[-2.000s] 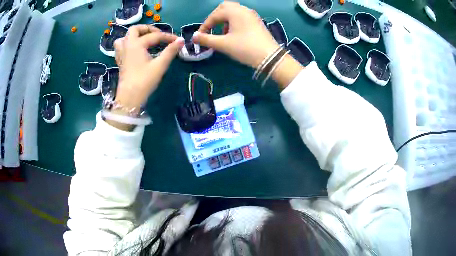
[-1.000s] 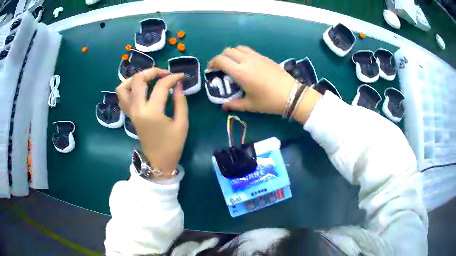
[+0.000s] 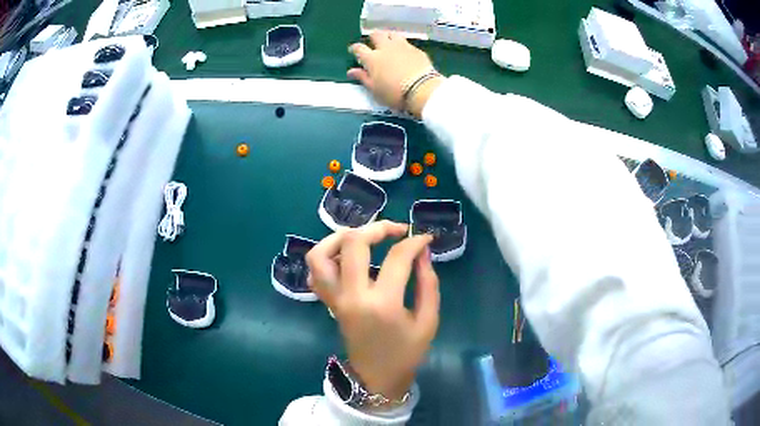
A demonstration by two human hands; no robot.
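My right hand (image 3: 390, 71) is stretched over the far belt, palm down, fingers apart, with nothing visible in it. My left hand (image 3: 379, 304) is over the mat, thumb and fingertips close together beside an open, dark-lined case (image 3: 437, 229); whether something small is between them cannot be told. More open cases stand at the back (image 3: 379, 151), behind the left hand (image 3: 352, 201) and to its left (image 3: 293, 268). The light-blue tester (image 3: 533, 393) is at the lower right, blurred and partly covered by my right sleeve. Its black cradle (image 3: 521, 364) and wires (image 3: 518, 320) show dimly.
Foam trays (image 3: 125, 241) are stacked at left, near a coiled white cable (image 3: 172, 212) and a case (image 3: 192, 298). A white rail (image 3: 275, 91) edges the belt, which holds white boxes (image 3: 429, 18), closed cases (image 3: 511, 55), an open case (image 3: 283, 46) and small white pieces (image 3: 193, 60).
My right hand has left the case with earbuds and moved forward over the belt. That case is no longer visible. The view has shifted forward and left. My left hand remains pinched near the cases.
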